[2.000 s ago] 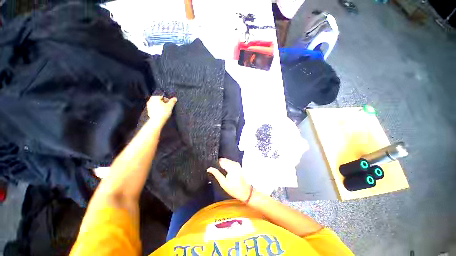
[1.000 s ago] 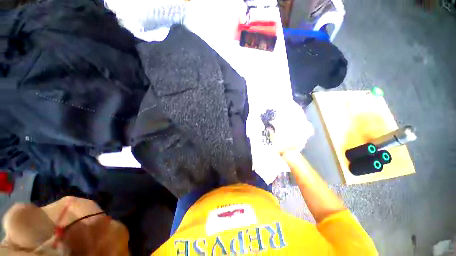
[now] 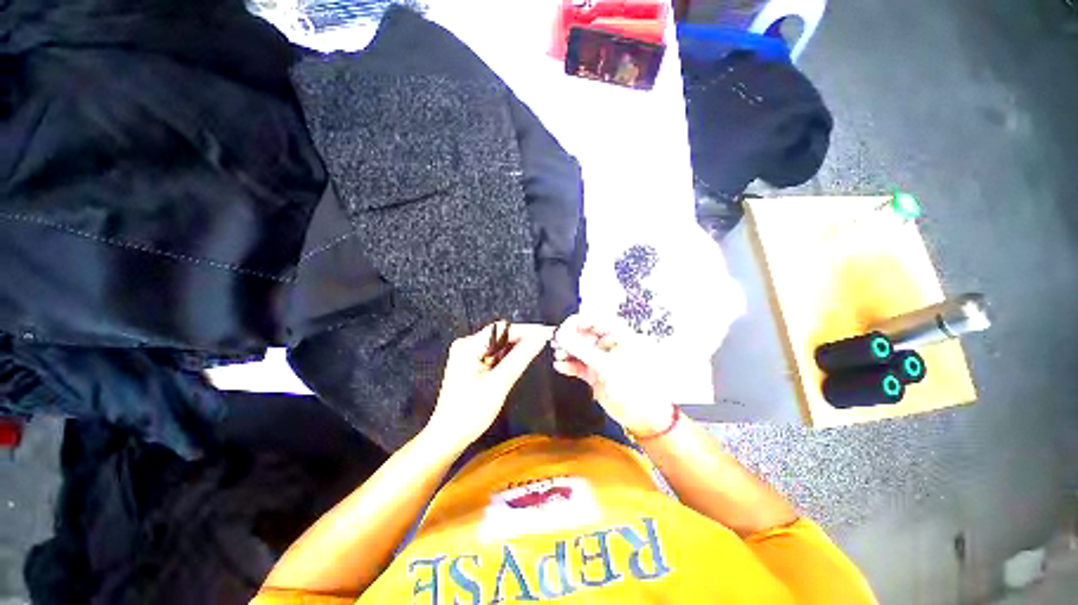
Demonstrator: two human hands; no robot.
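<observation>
A charcoal speckled coat piece (image 3: 414, 177) with smooth black edges lies over the table and reaches my lap. My left hand (image 3: 482, 369) and my right hand (image 3: 609, 372) meet fingertip to fingertip above its lower right part. A tiny dark bit, likely a fastener, shows at the right fingertips; no needle or thread can be made out. A dark brownish item, perhaps a thimble, is on the fingers of my left hand. Loose small dark fasteners (image 3: 638, 290) lie on the white table (image 3: 627, 166) to the right of the coat piece.
A black garment heap (image 3: 142, 154) covers the left. A phone (image 3: 612, 58) lies by a red item (image 3: 615, 17) at the back. Black cloth (image 3: 757, 118) sits right of the table. A wooden board (image 3: 839, 272) holds black cylinders (image 3: 861, 386) and a metallic flask (image 3: 934, 321).
My right hand has moved from the loose fasteners to the left. My left hand has come from close to the camera at lower left to meet it. The view has shifted slightly.
</observation>
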